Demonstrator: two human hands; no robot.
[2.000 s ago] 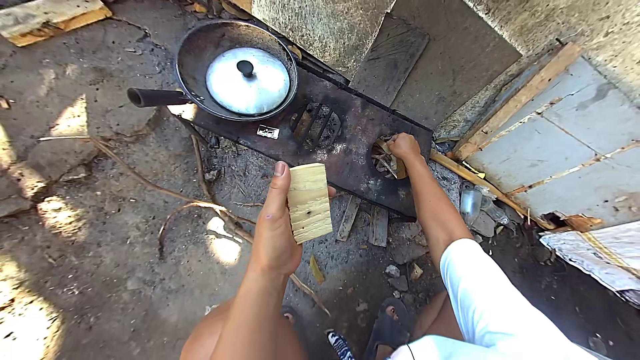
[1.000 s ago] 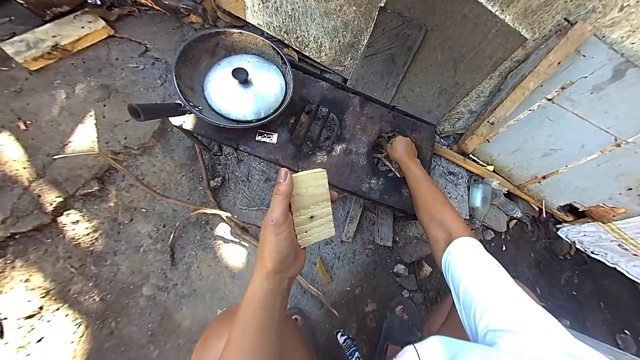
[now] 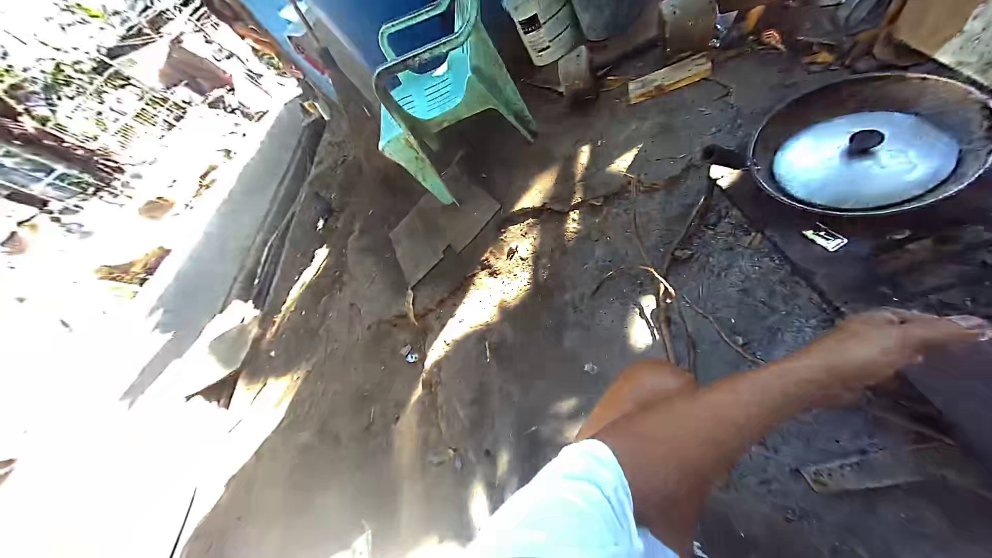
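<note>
My left hand (image 3: 883, 345) reaches rightward at the right side of the view, over the near edge of the dark, sooty stove table (image 3: 914, 260). It is blurred, and whether its fingers hold anything cannot be made out. A white sleeve covers the upper part of this arm. My right hand is out of view. Beyond the left hand, a large blackened pan (image 3: 783, 194) rests on the table with its handle pointing left. A round metal lid (image 3: 860, 174) with a black knob lies inside it. A small box (image 3: 825, 237) bearing print lies near the pan.
A green plastic armchair (image 3: 446, 93) stands on the dirt floor beside a flat board (image 3: 442, 232). Thin branches (image 3: 663, 287) lie left of the table. A wood piece (image 3: 670, 77) and a white bucket (image 3: 542, 31) are at the back. A concrete ledge (image 3: 225, 201) runs along the left.
The view has swung far to the left, bringing the chair and ledge in. The light wood block earlier in my left hand is no longer visible. My right hand has left the view.
</note>
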